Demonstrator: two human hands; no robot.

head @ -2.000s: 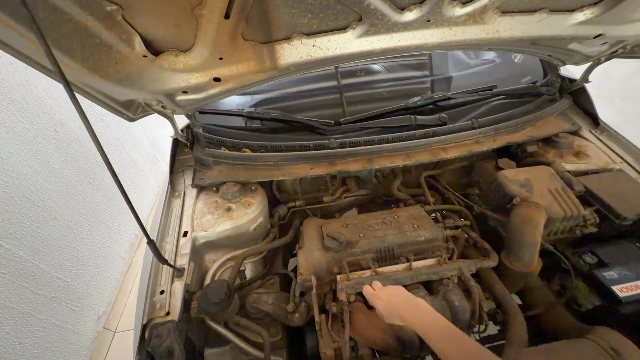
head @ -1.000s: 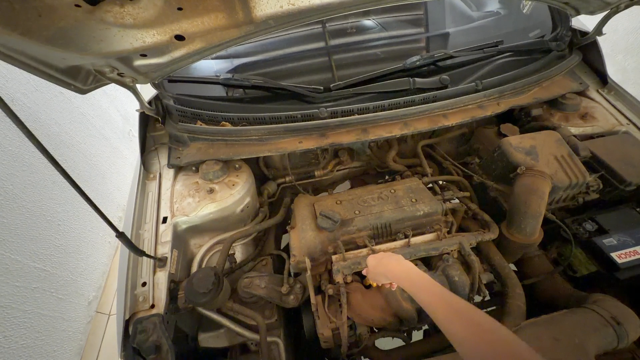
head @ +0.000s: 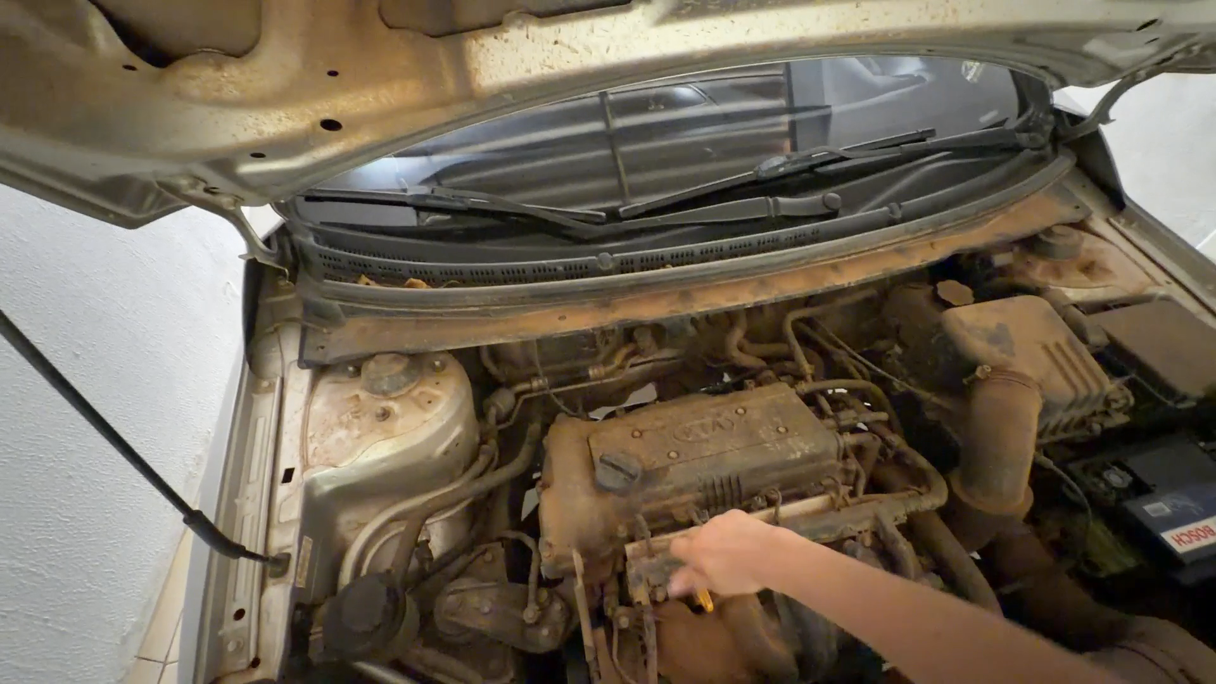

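My right hand [head: 717,556] reaches in from the lower right over the front of a dusty car engine. Its fingers are curled beside the metal rail [head: 807,518] along the valve cover's front edge. A small yellow part [head: 704,599], perhaps a dipstick handle, shows just below the fingers; whether they grip it cannot be seen. Behind the hand lies the brown, dirt-coated valve cover [head: 712,432] with a black oil filler cap [head: 619,470] on its left. My left hand is out of view.
The raised hood [head: 380,85] hangs overhead, with a black prop rod [head: 104,437] at left. An air filter box [head: 1021,342], an intake duct [head: 997,442] and a battery [head: 1173,494] stand at right. Hoses [head: 427,513] run left of the engine.
My right hand stays at the engine's front; its fingers have shifted slightly lower. The yellow part, not visible two seconds ago, shows beside them. The view has shifted a little.
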